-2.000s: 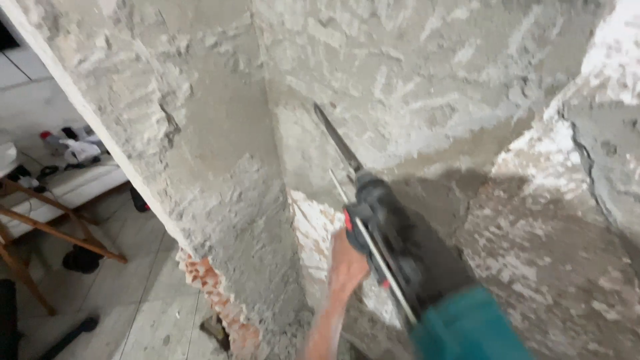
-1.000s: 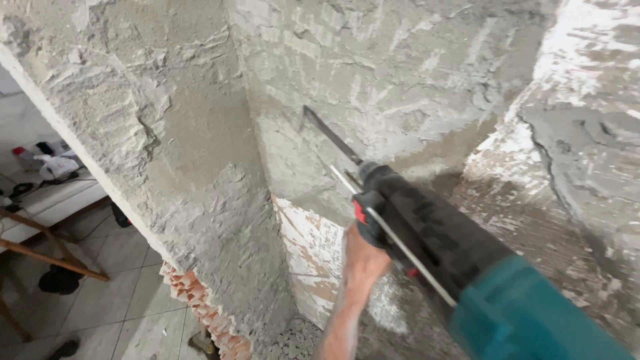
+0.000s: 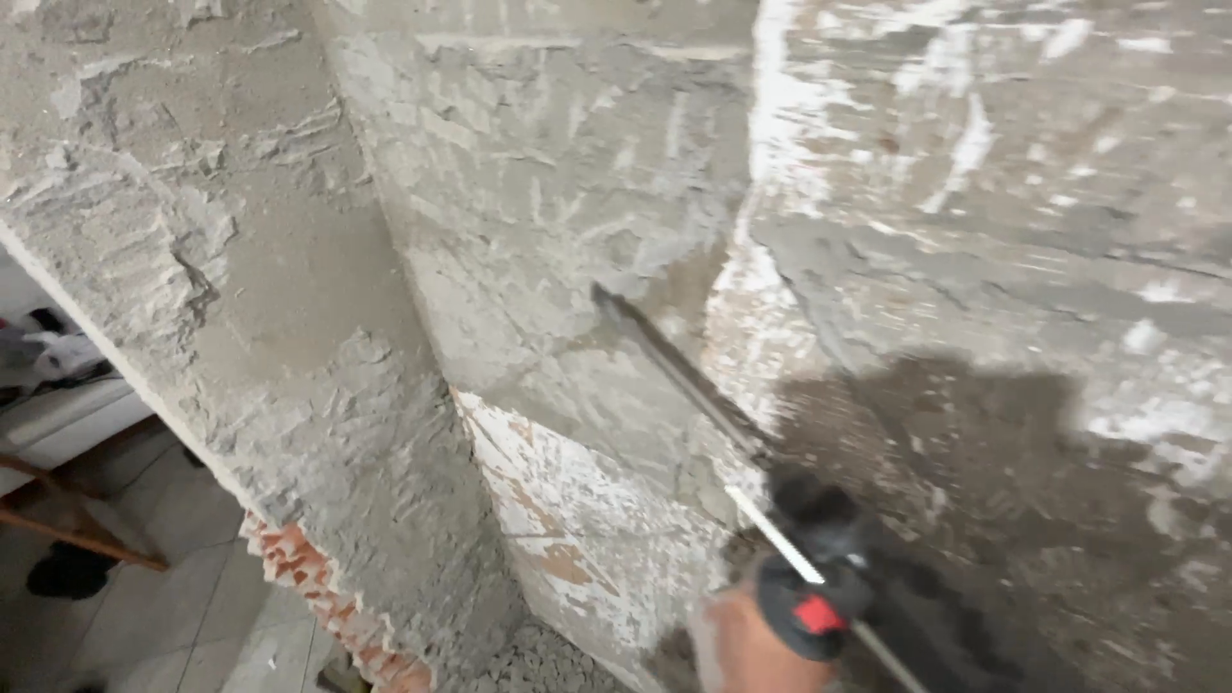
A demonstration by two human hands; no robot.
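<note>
A rotary hammer with a dark front housing reaches in from the bottom right, blurred. Its long chisel bit points up and left, the tip over the rough grey mortar of the wall; whether the tip touches is unclear. Beside the bit runs a metal depth rod. My left hand is closed around the side handle, just below a red part, and is cut off by the bottom edge. My right hand is out of view.
At left stands a mortar-coated wall end with broken red brick at its lower edge. Rubble lies in the bottom corner. Beyond are floor tiles, wooden legs and a white ledge with items. Peeling white paint covers the lower wall.
The view has shifted right along the wall. The bit tip has moved right, away from the inner corner, toward the white-edged patch of wall. My left hand has stayed on the side handle.
</note>
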